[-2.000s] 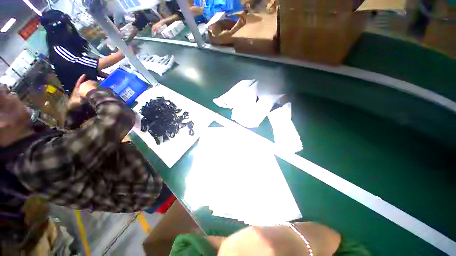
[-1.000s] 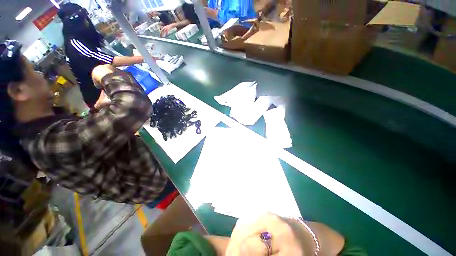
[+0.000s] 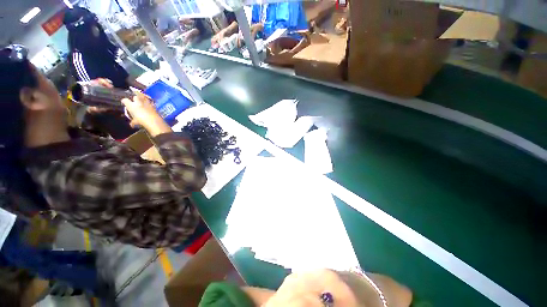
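A fanned stack of thin bright white sheets or bags (image 3: 291, 210) lies on the green surface in front of me, overexposed, with a stepped near edge. My right hand (image 3: 321, 289), with a purple-stoned ring and a bracelet at the wrist, is at the bottom edge by the stack's near end; its fingers are cut off or hidden. My left hand (image 3: 255, 295) comes from a green sleeve at the bottom left and is mostly hidden behind the right. What either hand holds does not show. Crumpled white wrapped packets (image 3: 288, 129) lie beyond the stack.
Black small parts (image 3: 210, 141) are heaped on a white sheet (image 3: 225, 177) at the left. A plaid-shirted person (image 3: 120, 192) holds a dark cylinder near a blue bin (image 3: 165, 101). A white strip (image 3: 408, 231) crosses the green surface. Cartons (image 3: 390, 48) stand beyond; another carton (image 3: 201, 273) is below the edge.
The white packets have shifted left in view. The plaid-shirted person's arm has moved, and a dark cylinder now shows in their hands. My hands stay at the bottom edge, slightly lower than one second ago.
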